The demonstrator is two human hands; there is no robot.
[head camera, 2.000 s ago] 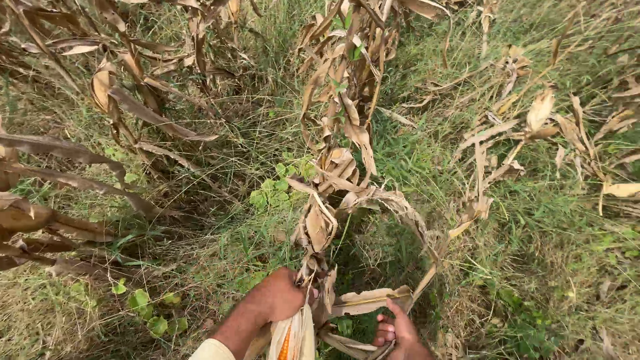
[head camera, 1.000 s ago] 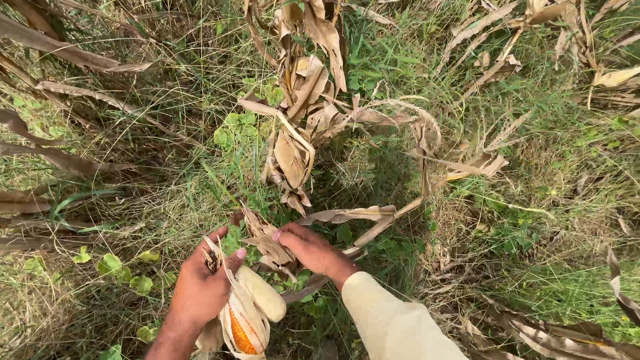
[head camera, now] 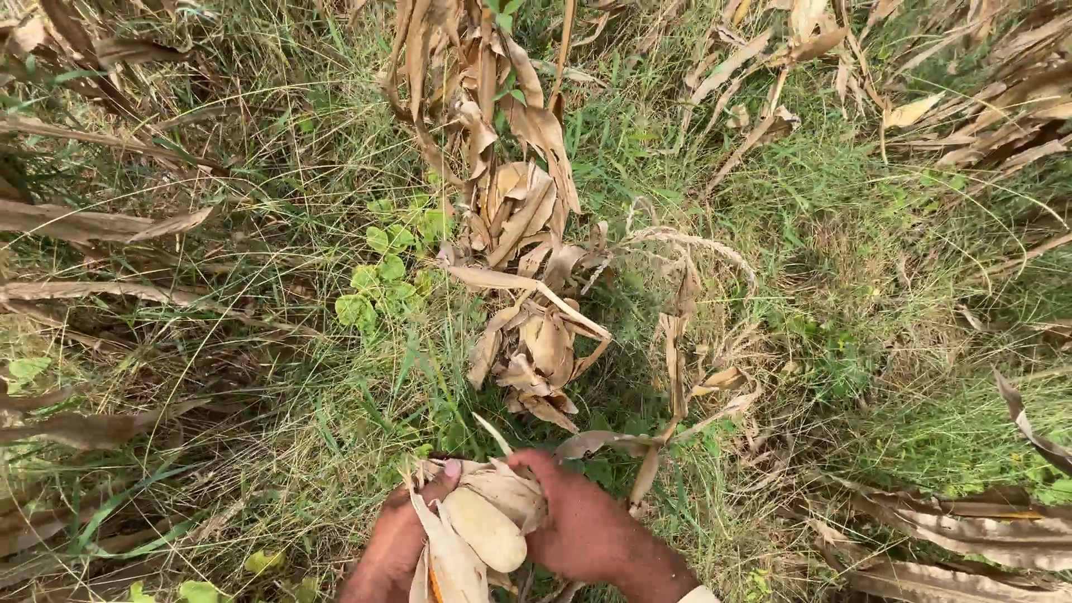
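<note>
At the bottom centre my left hand [head camera: 394, 536] is closed around a partly husked corn ear [head camera: 452, 559], with orange kernels showing in a narrow slit of its pale husk. A smooth, pale oval thing [head camera: 484, 528], which looks like another ear in its inner husk, lies against it between the hands. My right hand [head camera: 586, 523] grips a dry, papery corn husk [head camera: 507, 492] beside it. The fingertips of both hands are partly hidden by the husks. Just above, a brown husk-covered ear [head camera: 548, 343] hangs on the dry corn plant.
Dry corn stalks and leaves [head camera: 486, 109] stand at the top centre, with more along the left edge and at the lower right [head camera: 980, 536]. A bent dry stalk [head camera: 674, 360] arches right of centre. Grass and a green leafy weed [head camera: 385, 280] cover the ground.
Both hands are now close together around the husks; two seconds ago they were apart. The orange kernels, broadly exposed one second ago, are now mostly covered by husk.
</note>
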